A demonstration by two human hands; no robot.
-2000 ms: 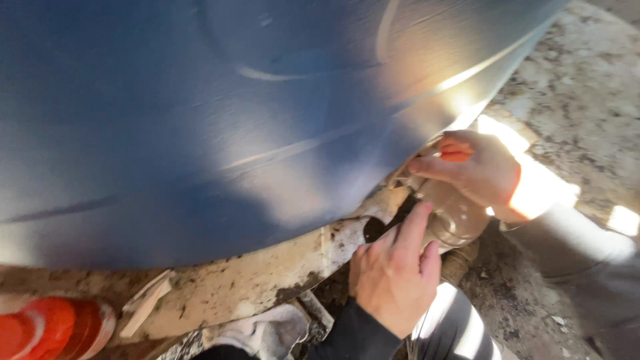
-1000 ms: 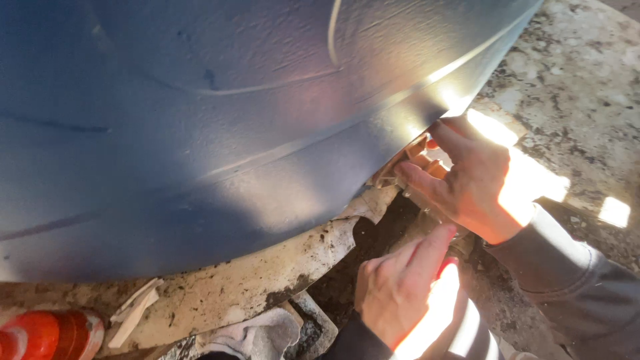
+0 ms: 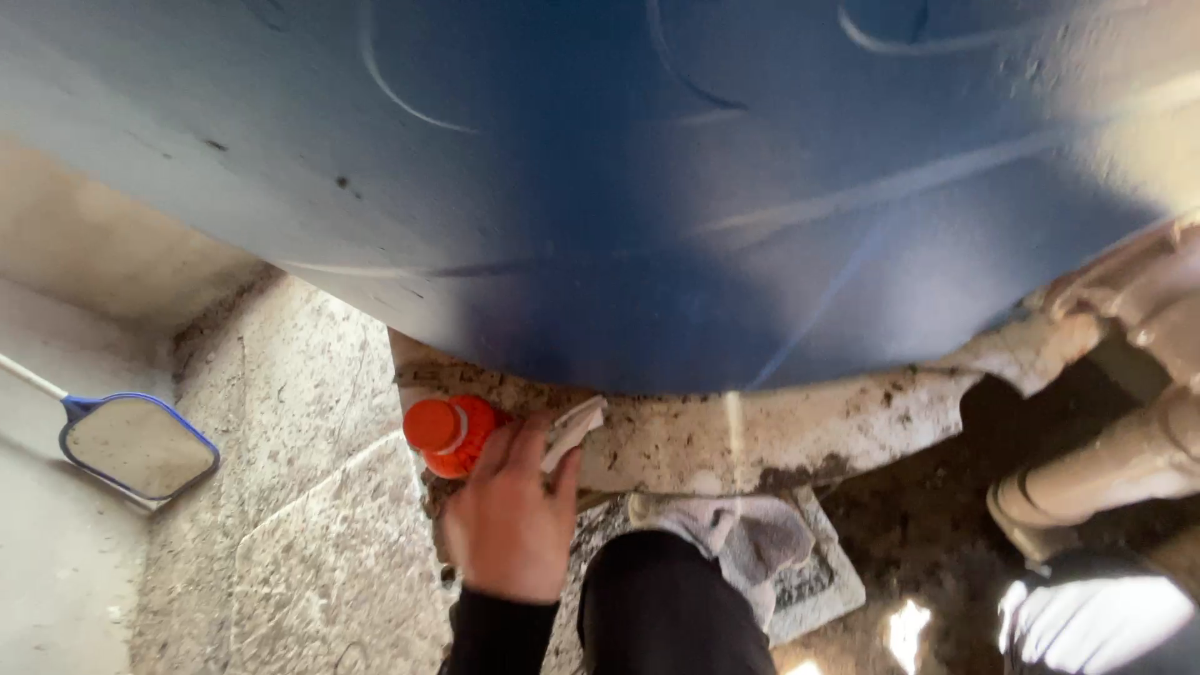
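Note:
My left hand (image 3: 511,525) reaches up from the bottom, its back towards the camera. Its fingers and thumb are around the lower end of a folded off-white strip (image 3: 574,433); whether they grip it is unclear. Close by on the left, touching or nearly touching the fingers, is a red-orange bottle (image 3: 450,433) with a round cap. Both lie on the stained pale ledge (image 3: 675,441) below a large curved blue surface (image 3: 600,234). My right hand is out of view.
Brown plastic pipework (image 3: 1106,459) is at the right. A crumpled grey cloth (image 3: 741,534) lies over a rough block (image 3: 825,581) beside my dark-clothed knee (image 3: 666,600). A blue-framed net with a white pole (image 3: 141,445) lies at the left.
My left hand has moved away from the pipework to the bottle and the folded strip. My right hand, earlier at the pipework, has left the view. The view has swung left.

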